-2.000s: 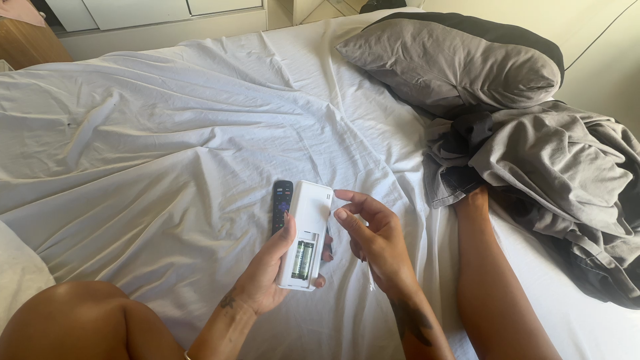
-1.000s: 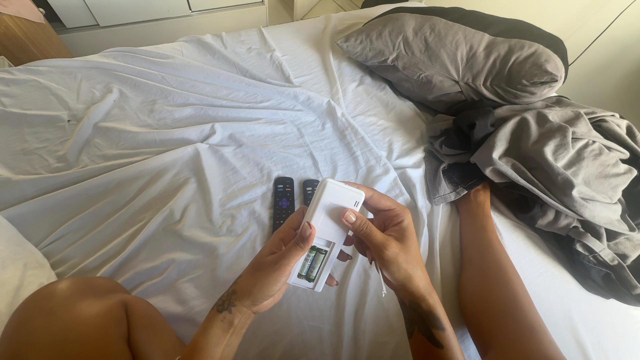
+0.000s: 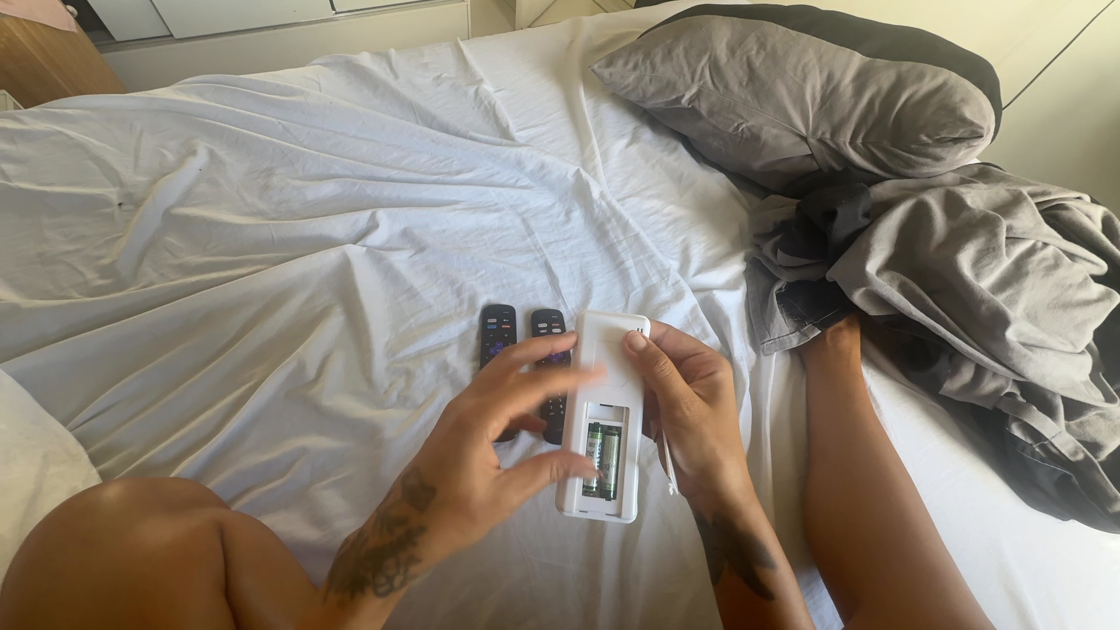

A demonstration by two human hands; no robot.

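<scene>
A white remote control (image 3: 605, 372) is back side up, its battery compartment uncovered with two green batteries (image 3: 602, 459) inside. My right hand (image 3: 691, 394) grips its upper right side, thumb on the back; a thin white piece (image 3: 669, 459), perhaps the cover, juts out below that hand's fingers. My left hand (image 3: 490, 437) is spread at the remote's left side, fingers apart, the thumb tip over the compartment's edge; whether it touches is unclear. Behind my hands, a black remote control (image 3: 498, 332) and a second black remote control (image 3: 549, 328) lie side by side, partly hidden.
A wrinkled white sheet (image 3: 262, 262) covers the bed. A grey pillow (image 3: 805, 96) lies at the upper right, above a heap of grey and black bedding (image 3: 971, 254). My bent knee is at the lower left, my other leg at the right. White drawers (image 3: 245, 17) stand beyond the bed.
My left hand has let go of the white remote and opened out at its left. The remote, tilted one second ago, now stands nearly straight in my right hand.
</scene>
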